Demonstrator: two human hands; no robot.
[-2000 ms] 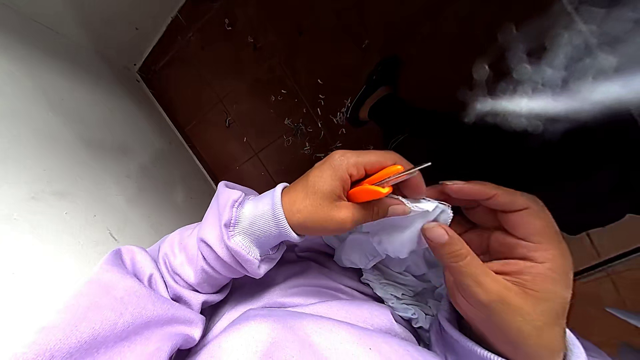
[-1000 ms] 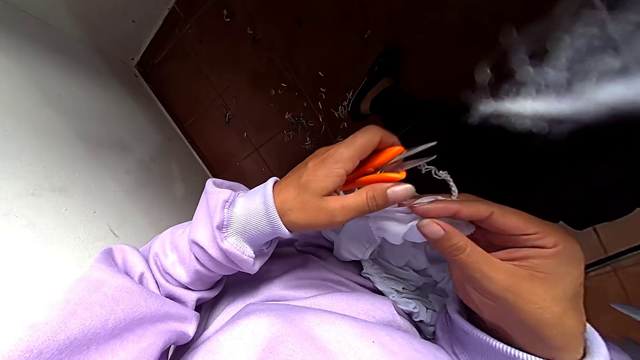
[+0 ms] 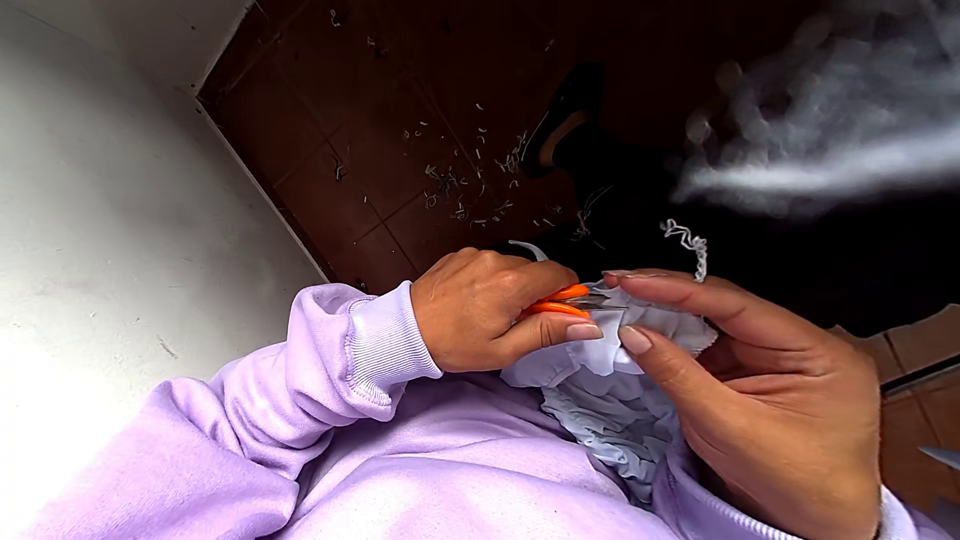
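Observation:
My left hand (image 3: pixel 495 311) holds small thread snips (image 3: pixel 574 300) with orange handles, their metal blades pointing right over the white fabric. Gathered, ruffled white fabric (image 3: pixel 611 420) hangs from between my hands down over my lap. My right hand (image 3: pixel 757 375) pinches the upper part of this fabric between thumb and fingers, close to the snips' tips. A curly white thread end (image 3: pixel 694 251) stands up behind my right index finger. Whether the blades touch the fabric is hard to tell.
Thread scraps (image 3: pixel 457 184) lie scattered on the dark tiled floor (image 3: pixel 352 172). A pale wall (image 3: pixel 135 225) rises on the left. A foot in a dark shoe (image 3: pixel 562 120) is ahead. Blurred whitish material (image 3: pixel 840 165) fills the upper right. A pointed metal tip (image 3: pixel 941 456) shows at the right edge.
The snips have moved down onto the fabric, and their blades are closer together than one second ago. The curly thread, earlier beside the blades, now stands behind my right index finger.

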